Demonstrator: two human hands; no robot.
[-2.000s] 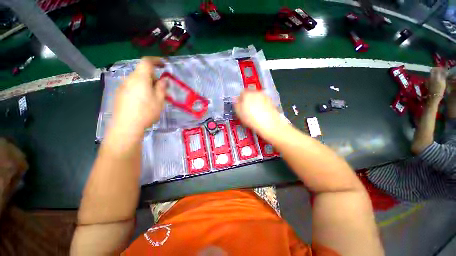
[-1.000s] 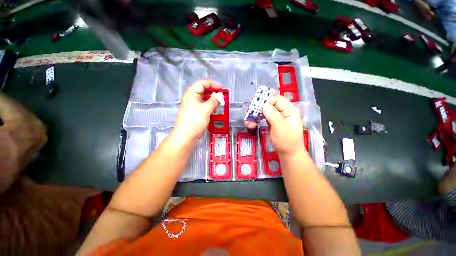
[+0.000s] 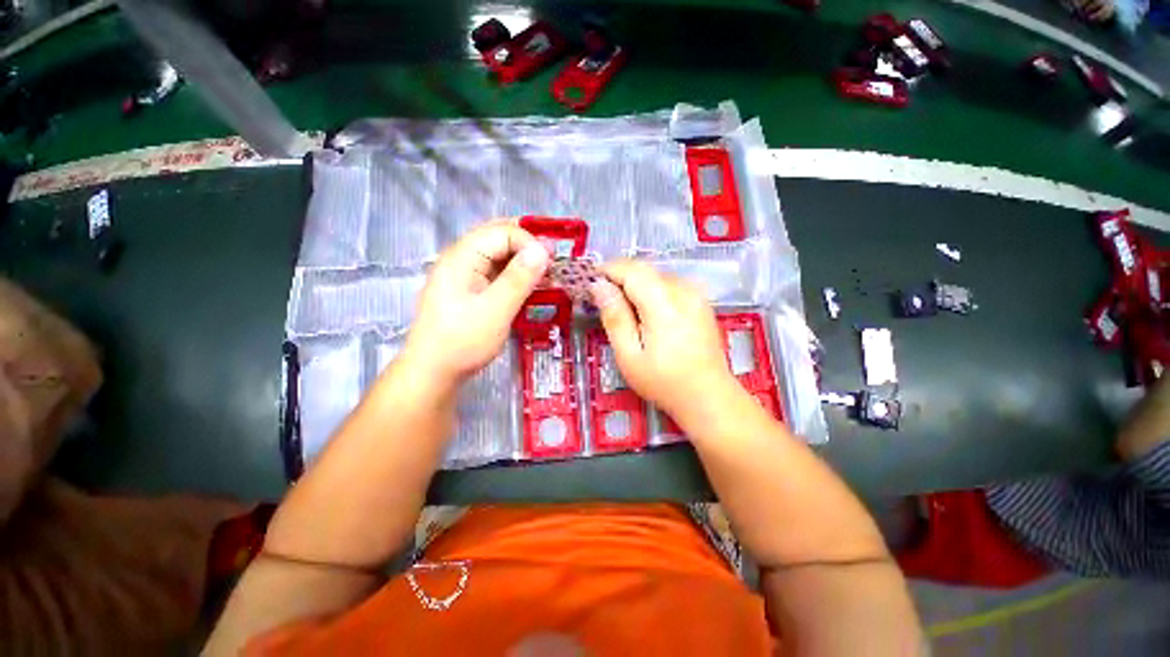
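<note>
My left hand [image 3: 472,298] holds a red shell [image 3: 554,234] upright over the middle of the tray. My right hand [image 3: 657,331] pinches a small pale keypad piece with dark marks [image 3: 576,277] against the shell's middle, between both hands' fingertips. Whether it is seated in the shell cannot be told. The translucent ribbed tray [image 3: 411,193] lies below. Several red shells lie in its front row, such as one shell [image 3: 552,408] below my hands; my right hand and forearm partly cover others. One more shell [image 3: 715,195] lies in the back right pocket.
Right of the tray lie a white rectangular part [image 3: 878,356], a black module [image 3: 880,408] and a small dark part [image 3: 916,303]. Part-built red units [image 3: 524,51] lie on the green belt [image 3: 719,77]. A red pile [image 3: 1129,289] is at far right. People sit on both sides.
The keypad piece has moved left from beside the shell to against it, and my hands have come together. The view has shifted slightly, and the units on the belt show in slightly different places.
</note>
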